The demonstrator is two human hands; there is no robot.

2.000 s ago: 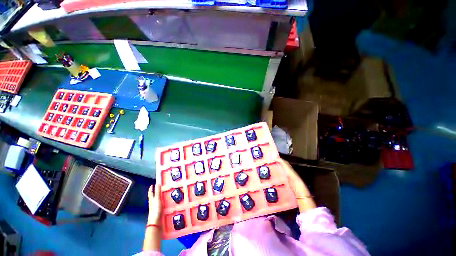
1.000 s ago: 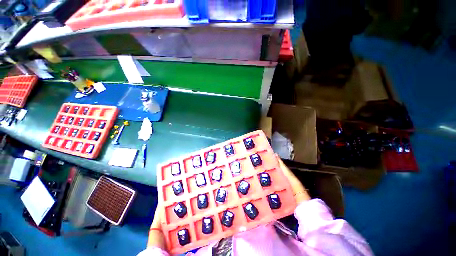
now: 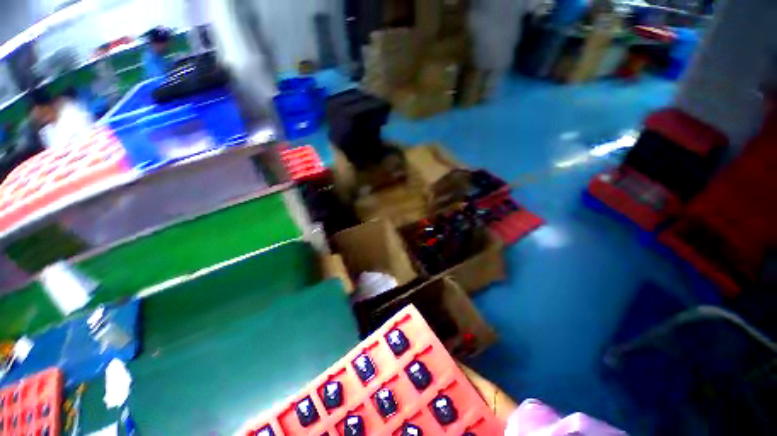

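Observation:
An orange-red foam tray (image 3: 371,375) with square pockets is held at the bottom centre, cut off by the lower edge. Black rounded units, several with small white labels, sit in its pockets, such as one near the top corner (image 3: 397,341). My right hand (image 3: 490,393) is at the tray's right edge, blurred and partly hidden, with a pink sleeve beside it. My left hand is out of the picture.
A green-topped bench (image 3: 247,341) lies ahead left, with another orange-red tray (image 3: 32,407). Open cardboard cartons (image 3: 375,251) stand beyond its end, one holding dark parts. Blue crates (image 3: 183,128) are on the shelf. Red trays (image 3: 635,197) are at the right. People are at the upper left.
The view has swung right, bringing more blue floor and the right-hand red trays into sight. The held tray now sits lower in the picture, and my left hand has left the view.

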